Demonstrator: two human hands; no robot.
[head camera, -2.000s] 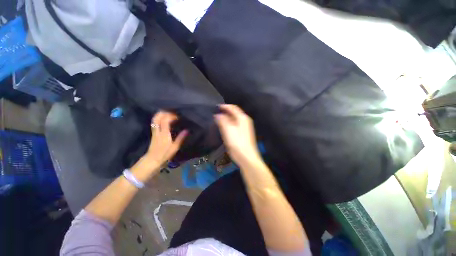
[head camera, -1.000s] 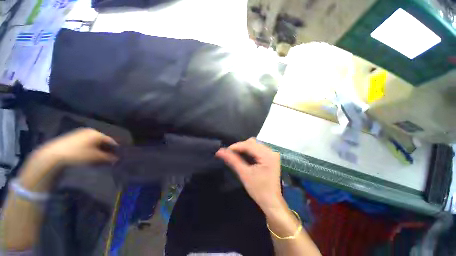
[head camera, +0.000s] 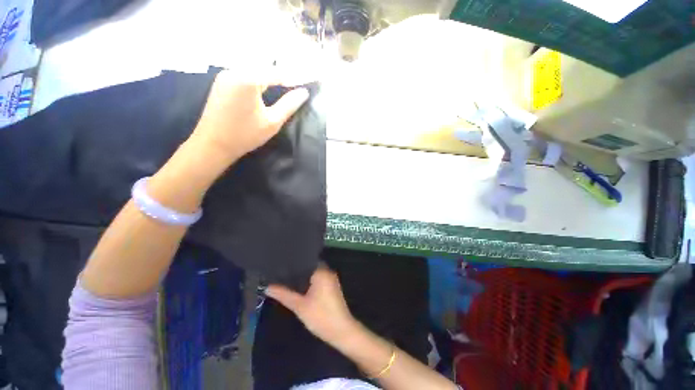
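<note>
A black garment panel (head camera: 251, 202) lies across the left of the white machine table and hangs over its front edge. My left hand (head camera: 242, 114) is on its upper part near the needle area, with thumb and fingers holding the edge. My right hand (head camera: 324, 305) grips the panel's lower corner below the table edge. The cream sewing machine (head camera: 610, 107) has a dark green panel (head camera: 526, 30) at the upper right. The needle and presser foot are lost in bright glare.
Pale fabric scraps (head camera: 507, 164) and yellow-green and blue snips (head camera: 598, 184) lie right on the table. A black oblong object (head camera: 666, 209) is at the right end. A red basket (head camera: 526, 320) is below the green edge (head camera: 457, 242). Printed packaging (head camera: 14, 91) is far left.
The view has shifted right along the table. My left hand has moved from low left up onto the panel near the needle. My right hand has moved down to the panel's lower corner.
</note>
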